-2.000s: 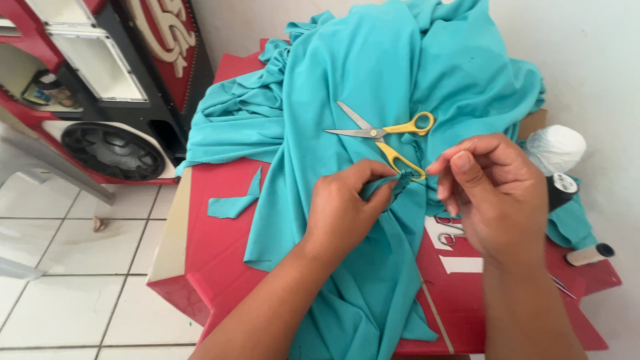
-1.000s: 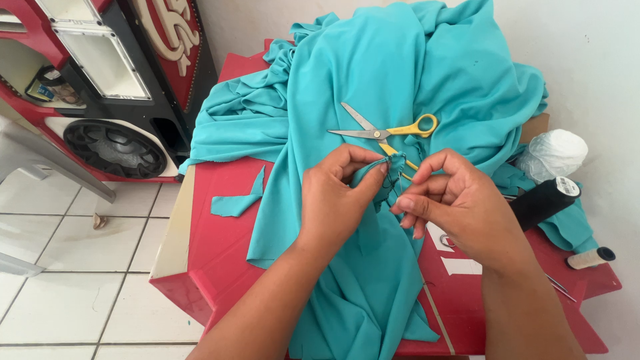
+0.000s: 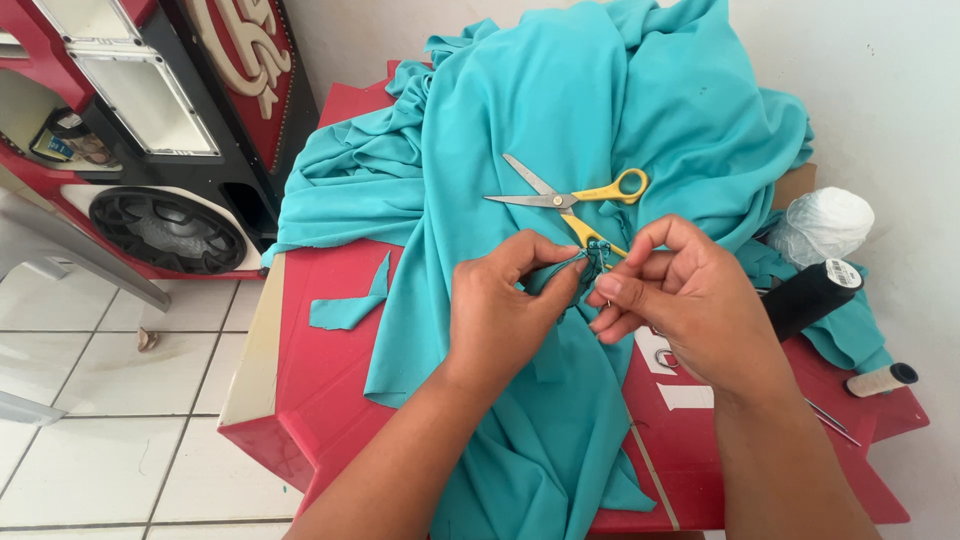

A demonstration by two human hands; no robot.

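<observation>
My left hand (image 3: 510, 300) pinches a bunched edge of turquoise fabric with dark stitching, near the middle of the view. Close on its right, my right hand (image 3: 667, 300) has its thumb and fingertips closed on a thin metal needle or hook, partly hidden by the fingers. The wide turquoise fabric (image 3: 532, 97) lies in folds under and beyond both hands. Just above them, yellow-handled scissors (image 3: 559, 201) rest on the fabric with their blades apart; the lower handle is partly behind the fingers.
On the red table (image 3: 330, 375) lies a turquoise scrap (image 3: 349, 311). To the right are a white yarn ball (image 3: 825, 225), a black thread cone (image 3: 810, 300), a beige thread spool (image 3: 881, 380) and a thin metal tool (image 3: 832, 421). A speaker cabinet (image 3: 169, 229) stands left, beside a plastic chair (image 3: 75, 240).
Two seconds ago my right hand was raised slightly away from the fabric edge; it has since come down and in beside my left fingers. My left hand keeps its pinch on the fabric.
</observation>
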